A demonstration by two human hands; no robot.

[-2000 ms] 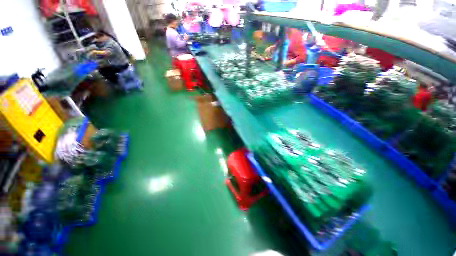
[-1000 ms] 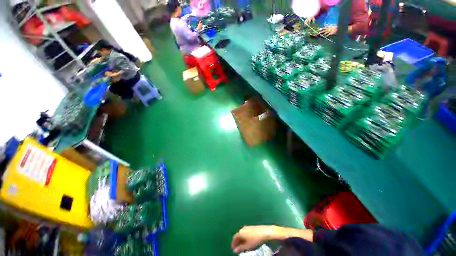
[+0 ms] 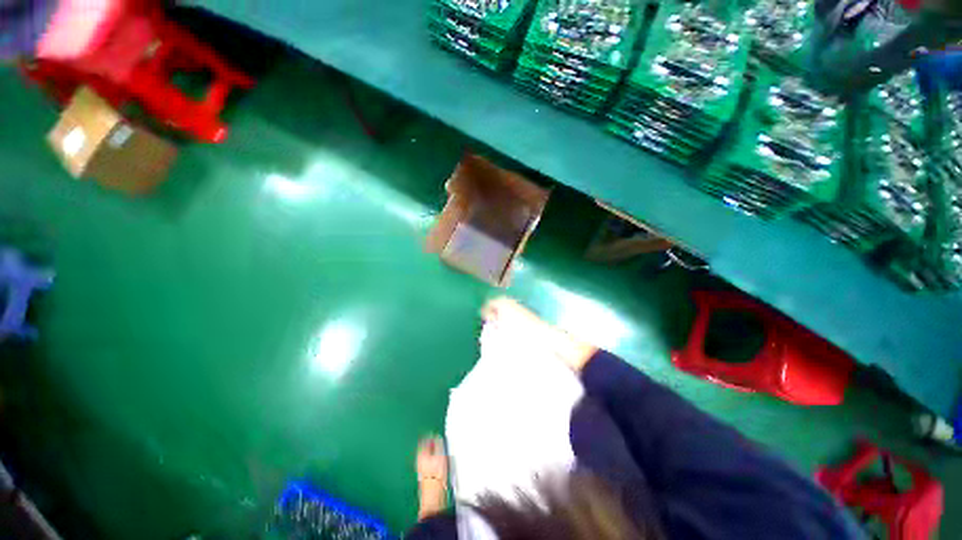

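A white cloth or apron (image 3: pixel 512 406) hangs in front of me at the lower middle of the view. My right hand (image 3: pixel 533 329) is at its upper end, with the fingers closed on it; a dark sleeve runs from this hand to the lower right. My left hand (image 3: pixel 431 464) is small and blurred beside the cloth's left edge. Whether it grips the cloth cannot be told. Dark hair covers the cloth's bottom part.
Stacks of green circuit boards (image 3: pixel 686 79) stand on the green bench (image 3: pixel 591 148). An open cardboard box (image 3: pixel 491 227), another cardboard box (image 3: pixel 116 148) and red stools (image 3: pixel 775 353) are on the green floor. A blue tote (image 3: pixel 332 515) shows at the bottom edge.
The view has turned down and moved closer to the bench's side. My right hand, low in the picture one second ago, is now nearer the middle with more white cloth showing. My left hand has appeared.
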